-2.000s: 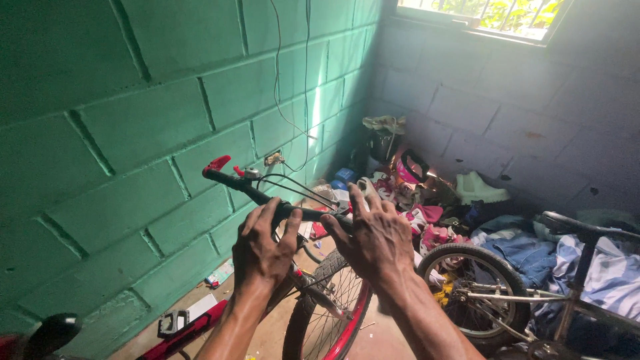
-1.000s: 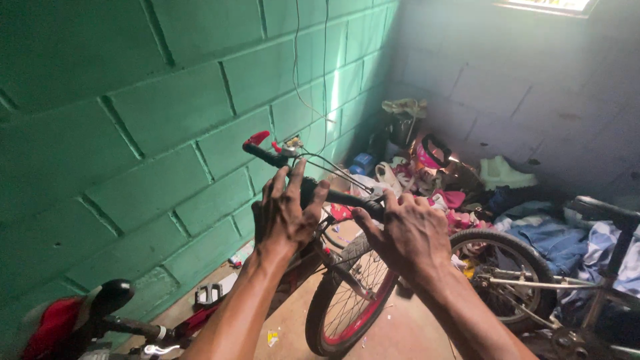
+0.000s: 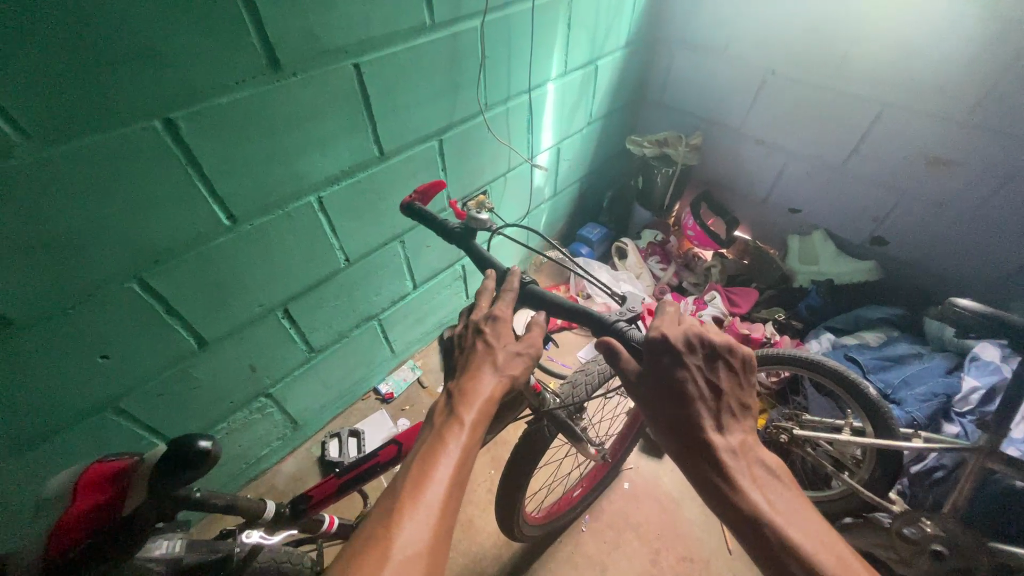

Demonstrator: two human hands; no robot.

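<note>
A bicycle's black handlebar [image 3: 570,310] runs across the middle of the head view. My right hand [image 3: 698,376] is closed around the grip at its near right end. My left hand [image 3: 494,336] rests with spread fingers on the bar near the stem, and its palm side is hidden. At the bar's far end is a red bar end [image 3: 424,194] beside a brake lever mount, from which black cables [image 3: 552,246] curve over. Below the bar stands the front wheel [image 3: 576,472] with a red rim. The red frame tube [image 3: 360,468] and a red and black saddle [image 3: 96,504] lie at lower left.
A green block wall [image 3: 240,264] runs close along the left. At the right stands another bicycle, its wheel [image 3: 832,432] beside blue denim clothes [image 3: 900,368]. Shoes, a white boot [image 3: 828,258], bags and a blue object [image 3: 592,238] lie heaped in the corner. Wires hang on the wall.
My left hand has shifted from gripping the bar to lying on it with fingers spread. My right hand has closed around the grip. The view has tilted and turned somewhat.
</note>
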